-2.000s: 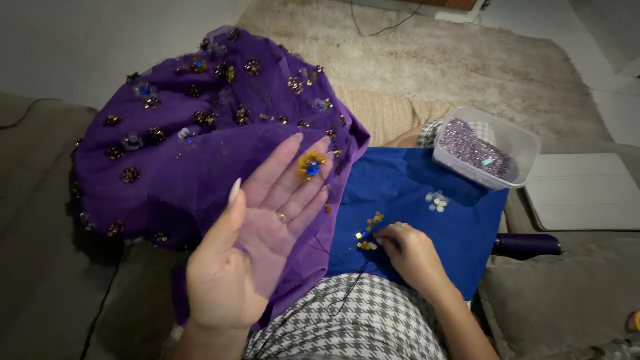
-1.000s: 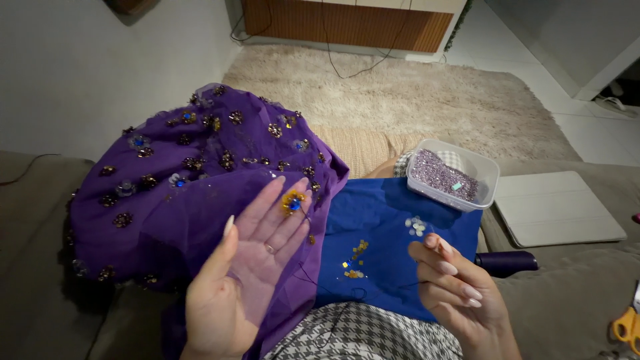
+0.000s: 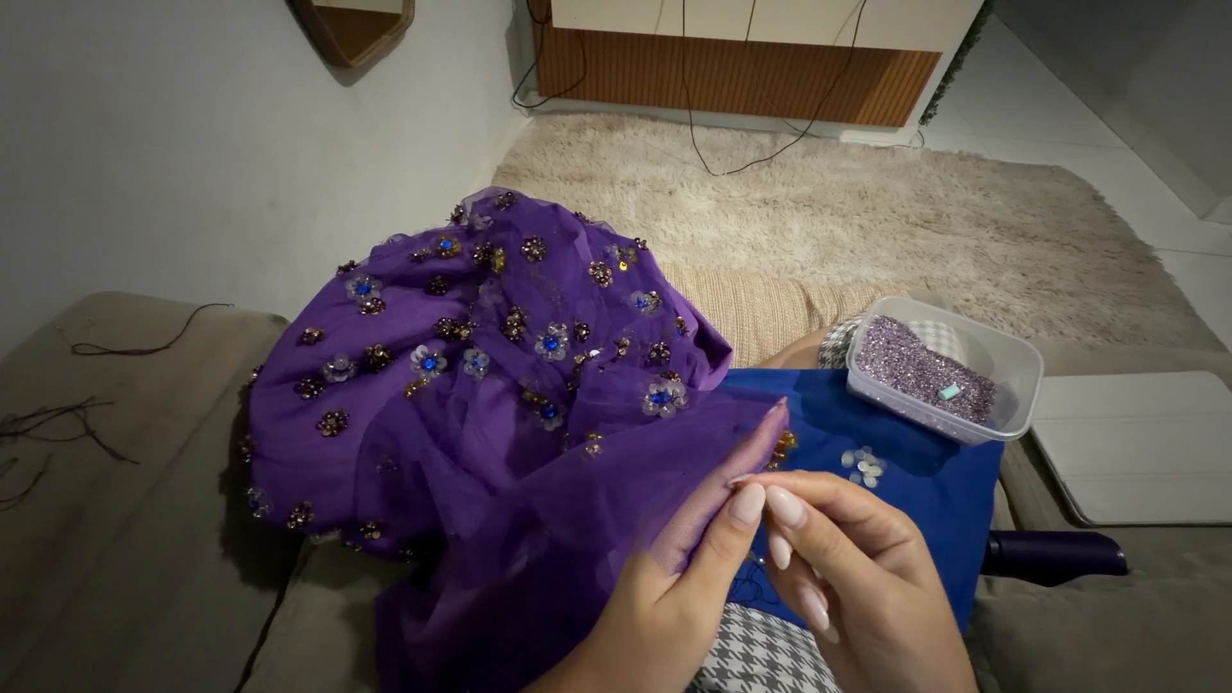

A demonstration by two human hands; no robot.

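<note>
Purple tulle fabric (image 3: pixel 539 500) with beaded and sequin flowers lies over my lap at the left. My left hand (image 3: pixel 674 587) is partly under the sheer tulle, its fingers behind the cloth and its thumb tip pressed near my right fingertips. My right hand (image 3: pixel 857 568) has thumb and index finger pinched together at that spot; whatever lies between them is too small to tell. A gold sequin flower (image 3: pixel 785 448) shows just behind my left fingertips. Loose pale sequins (image 3: pixel 864 467) lie on the blue cloth (image 3: pixel 943 500), and dark thread (image 3: pixel 756 587) shows below my hands.
A clear plastic container (image 3: pixel 1020 385) of purplish beads (image 3: pixel 914 371) stands on the blue cloth's far right corner. Right of it lies a light flat case (image 3: pixel 1136 448); a dark purple cylindrical object (image 3: pixel 1059 556) juts out below. Thread scraps (image 3: pixel 67 419) lie on the sofa at the left.
My right hand has risen from the gold sequins on the blue cloth and come across to my left hand. My left hand, earlier open and palm up under the tulle, has turned edge-on. The view has tilted up.
</note>
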